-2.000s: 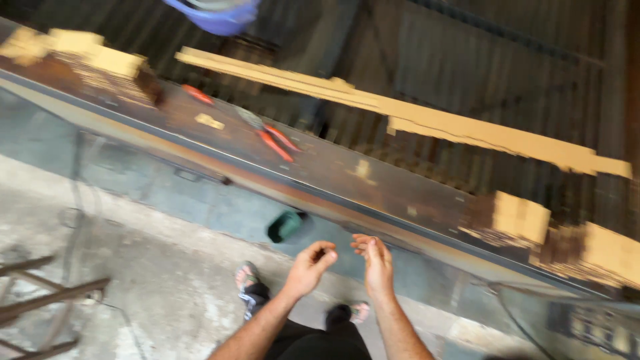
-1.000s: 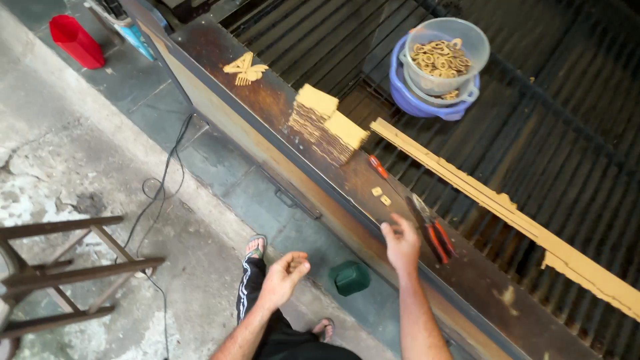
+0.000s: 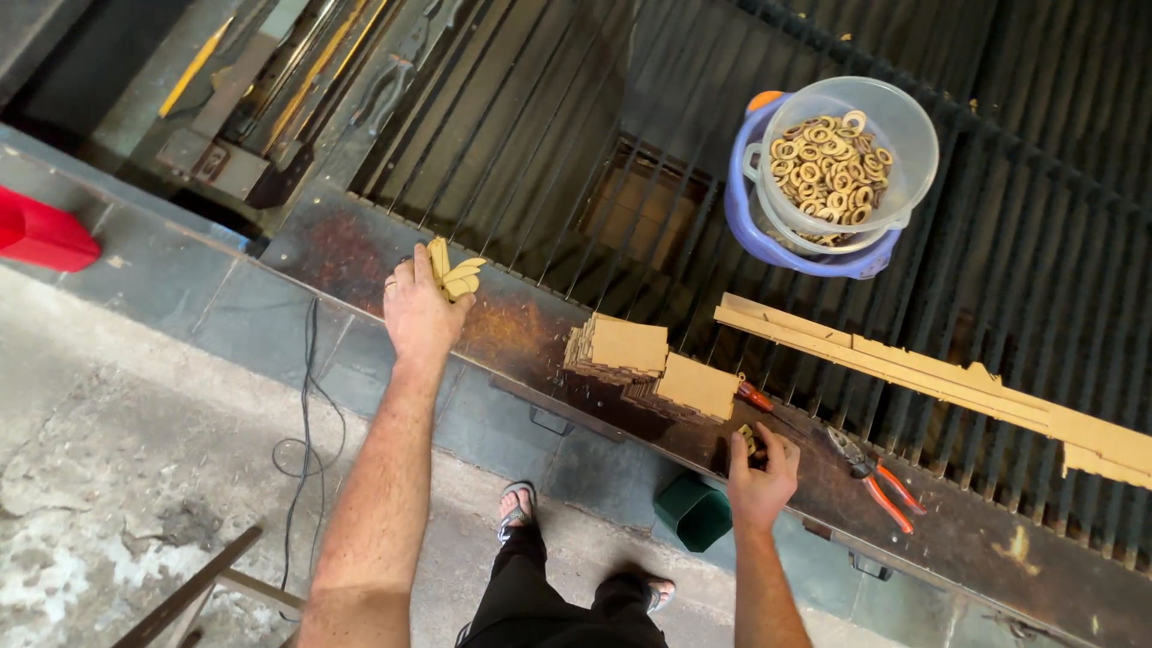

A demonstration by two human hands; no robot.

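My left hand (image 3: 423,306) is closed around several flat, leaf-shaped wooden pieces (image 3: 456,272) over the metal ledge. My right hand (image 3: 762,472) has its fingers around small wooden pieces (image 3: 749,439) on the same ledge; whether it grips them cannot be told. Two stacks of thin rectangular wooden sheets, one on the left (image 3: 628,344) and one on the right (image 3: 697,387), stand between my hands. A red-handled screwdriver (image 3: 754,395) lies just behind my right hand. Pliers with red handles (image 3: 873,477) rest to its right.
Clear tubs with wooden rings (image 3: 832,171) sit in a purple basin (image 3: 747,216) on the slatted bed (image 3: 540,117). Long wooden offcuts (image 3: 936,382) cross the slats. A green bin (image 3: 693,511) and a red container (image 3: 45,234) stand below the ledge; a black cable (image 3: 309,432) lies on the floor.
Both hands, empty and in front of the ledge before, have moved to it. My left hand now has the leaf-shaped pieces that lay there; my right hand is at the small pieces. The view has shifted left.
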